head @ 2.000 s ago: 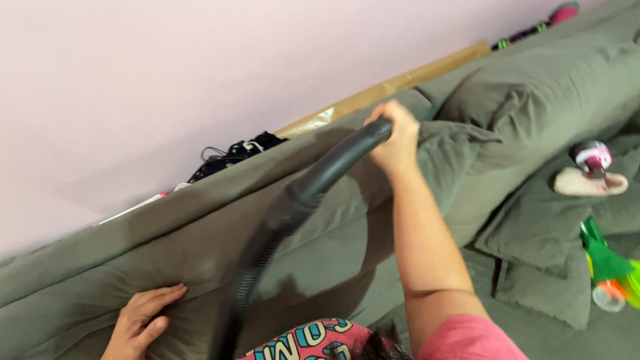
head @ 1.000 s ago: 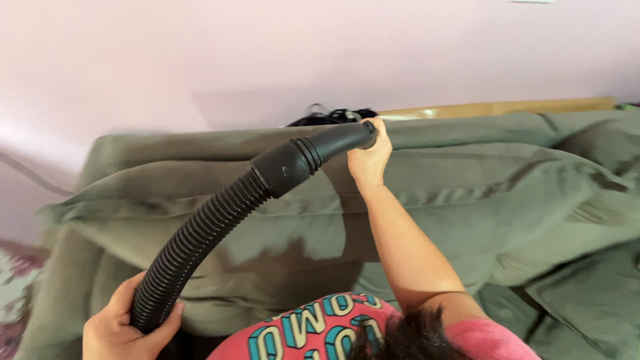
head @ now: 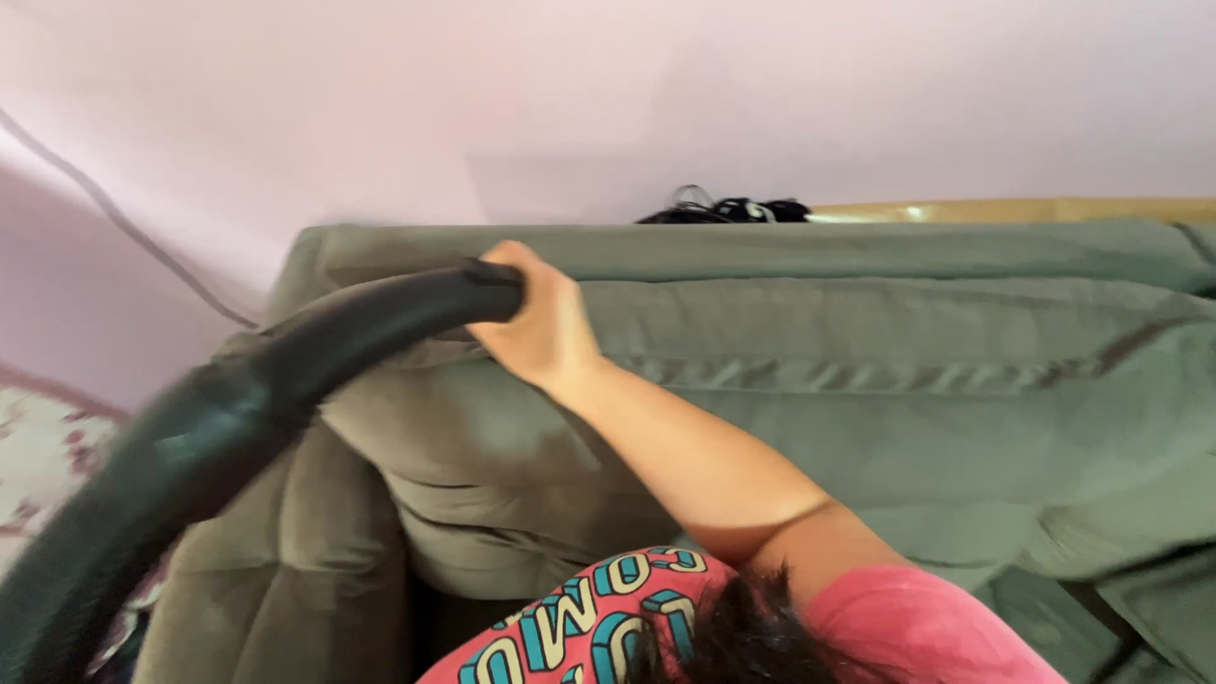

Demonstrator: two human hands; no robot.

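My right hand [head: 541, 318] is closed around the end of a black vacuum cleaner hose handle [head: 399, 309], over the top of the backrest of a grey-green fabric sofa [head: 760, 252]. From there the thick hose [head: 104, 513] curves down to the lower left edge of the view, blurred by motion. Whatever is at the handle's far tip is hidden by my hand. My left hand is out of view. Below my right hand lies the left back cushion [head: 475, 408], with a shadow across it.
Behind the backrest, against the pink wall, are black cables [head: 750, 211] and a long brown cardboard-like strip [head: 1007, 211]. A grey cord [head: 123, 218] runs down the wall at left. The sofa's left armrest [head: 313, 551] stands beside a floral-patterned fabric [head: 43, 456].
My right hand has moved left along the backrest with the hose handle. My left hand, on the hose a second ago, has gone out of view. The view has shifted left.
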